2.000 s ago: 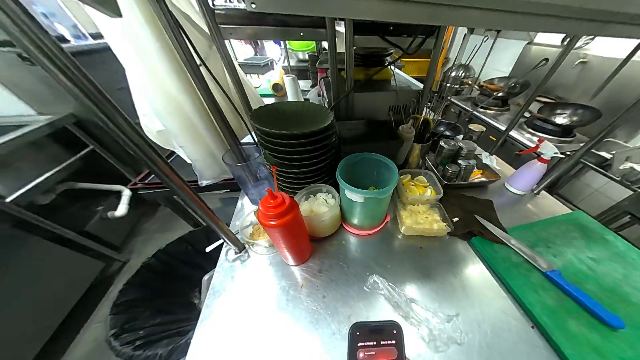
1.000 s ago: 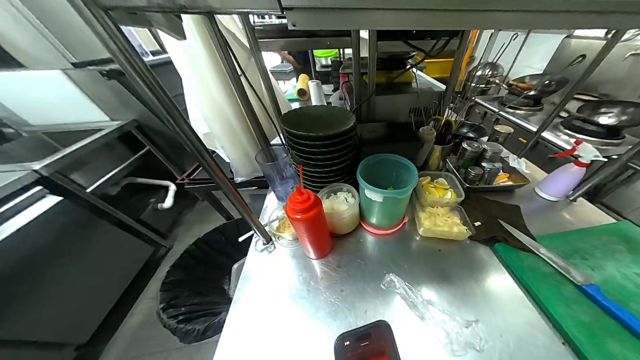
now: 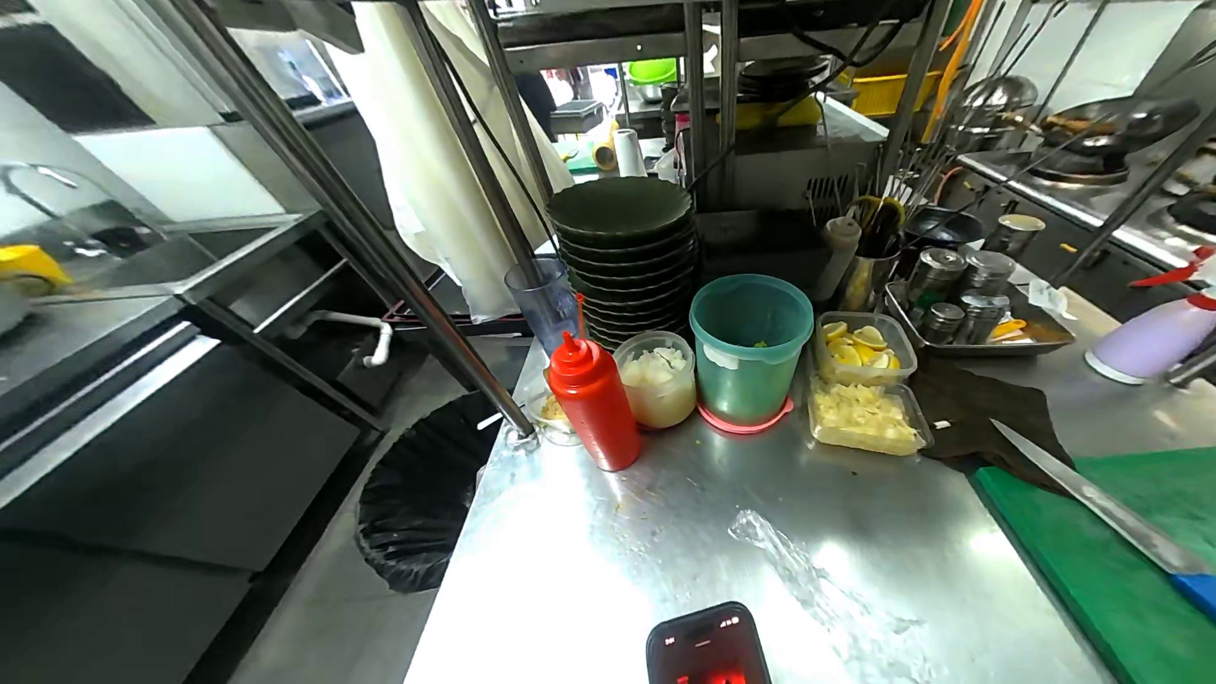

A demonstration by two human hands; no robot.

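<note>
Neither my left hand nor my right hand shows in the head view. A smartphone [image 3: 708, 646] with a lit screen lies at the bottom edge on the steel table [image 3: 570, 570]. Behind it stand a red squeeze bottle [image 3: 596, 404], a clear tub of chopped white food [image 3: 657, 380] and a green plastic bucket [image 3: 750, 332] on a pink lid [image 3: 746, 418]. Beside the bucket are a container of lemon pieces [image 3: 863, 350] and one of shredded pale food [image 3: 866, 416]. A knife with a blue handle [image 3: 1092, 494] lies partly on a green cutting board [image 3: 1121, 570].
Crumpled plastic film [image 3: 798, 560] lies mid-table. Dark plates [image 3: 622, 256] are stacked at the back near a clear jug [image 3: 546, 299]. A tray of shakers [image 3: 978, 337] and a purple spray bottle [image 3: 1159, 337] stand right. A black-lined bin [image 3: 423, 494] is below left, beside a metal post [image 3: 370, 228].
The view has shifted leftward, so the tabletop things sit farther right in it. On the table nothing has plainly moved.
</note>
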